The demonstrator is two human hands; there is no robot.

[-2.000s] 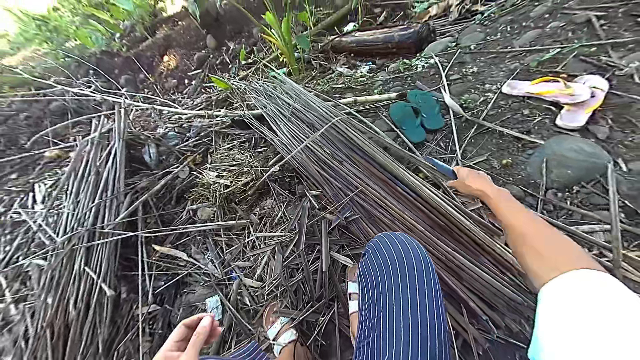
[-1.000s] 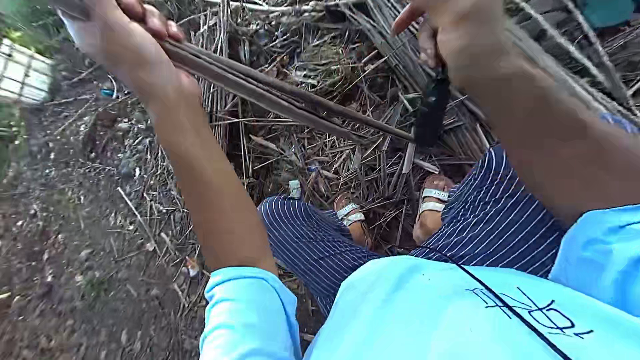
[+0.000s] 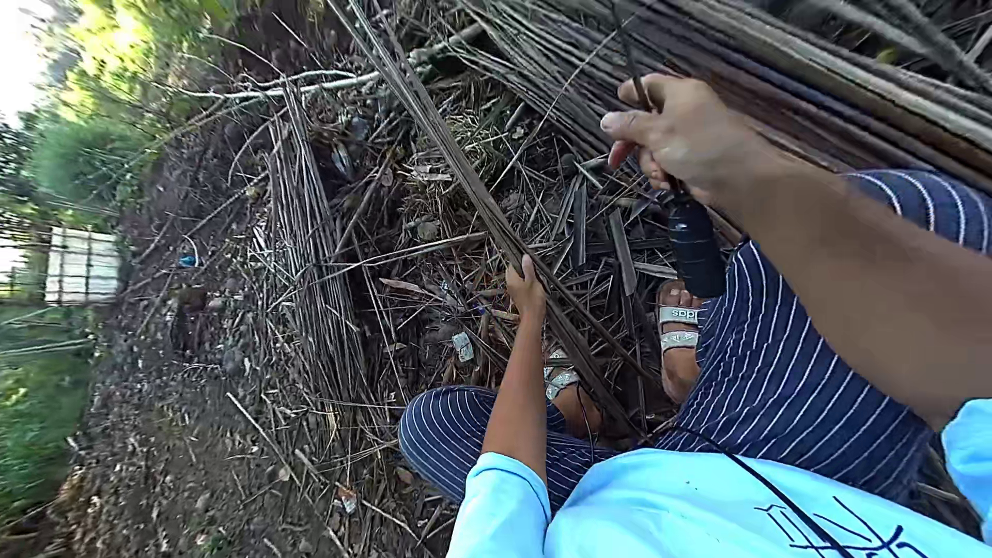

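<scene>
My left hand (image 3: 527,291) is closed around a bundle of long, thin dry stalks (image 3: 457,155), which slants from the top of the view down between my feet. My right hand (image 3: 674,132) is raised at the right and grips a knife or similar blade with a black-wrapped handle (image 3: 694,244). The handle points down toward my knee; the thin dark part rises above my fingers. Behind my right hand lies a large pile of long dry stalks (image 3: 744,70). My feet, in white-strapped sandals (image 3: 680,325), are on the littered ground.
A smaller pile of dry stalks (image 3: 306,240) lies left of my left hand. Bare branches (image 3: 310,87) cross the ground beyond. Broken stalk pieces surround my feet. A pale slatted panel (image 3: 81,266) stands at the far left near green plants.
My left hand has come down from the top left to between the piles, still holding stalks. Two seconds ago it was near my feet, while my right hand was over the large pile. The view has turned.
</scene>
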